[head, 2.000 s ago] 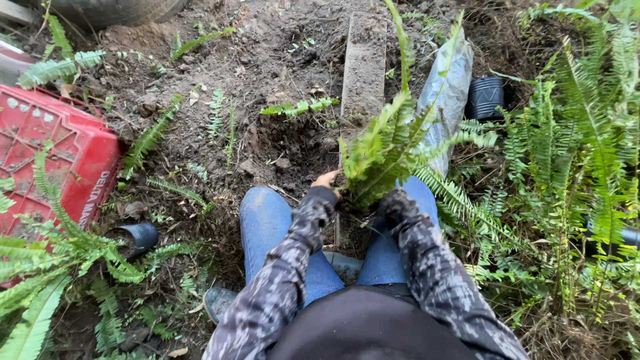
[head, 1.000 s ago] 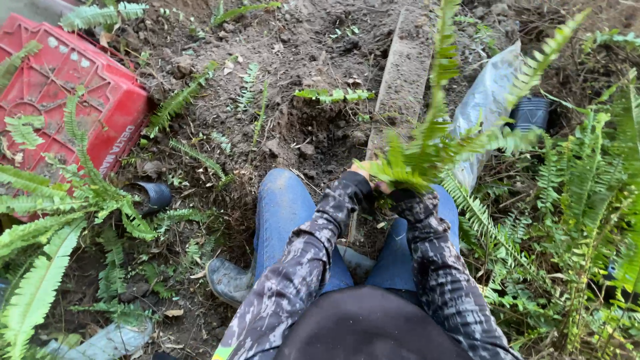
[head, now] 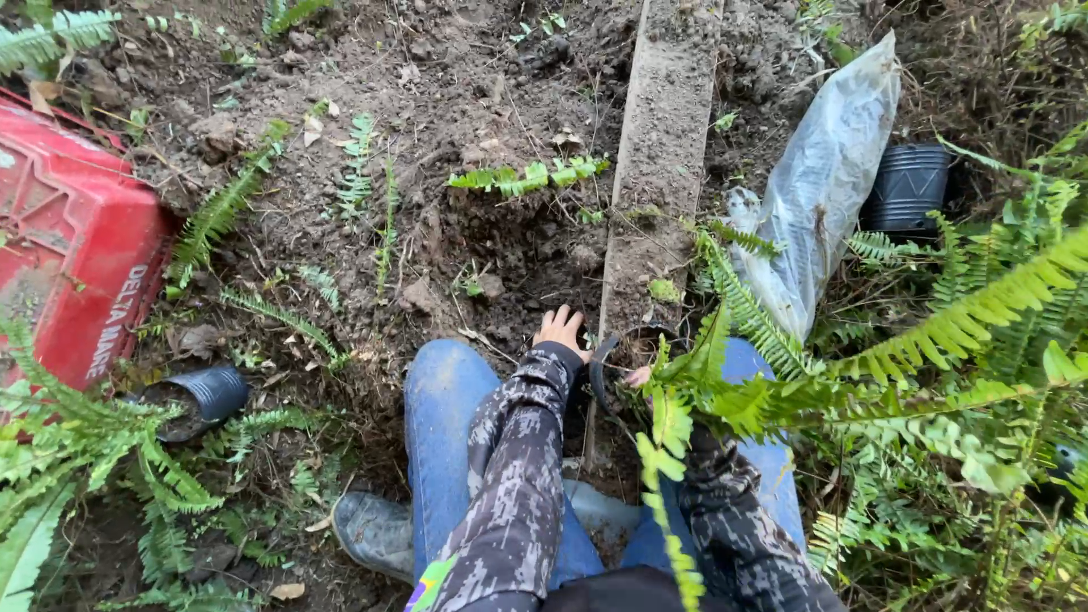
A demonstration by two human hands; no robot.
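My left hand (head: 561,330) rests on the dark loose soil (head: 535,276) just left of a wooden plank (head: 659,136), its fingers spread and holding nothing that shows. Near the plank's lower part, my right hand (head: 639,377) is on a black plastic pot (head: 605,374) that lies tilted, with soil and roots at its mouth. Long green fern fronds (head: 748,395) spread from beside this pot over my right forearm and hide most of that hand. Both hands are between my knees.
A red plastic crate (head: 93,255) lies at the left, near a tipped black pot (head: 200,404) and ferns. Right of the plank are a clear plastic bag (head: 820,187) and another black pot (head: 908,189), with dense ferns (head: 935,501) below.
My hands were together at the fern's base; now they are apart, my left on the soil. The fern has tipped from upright over to the right, and a black pot shows at its base.
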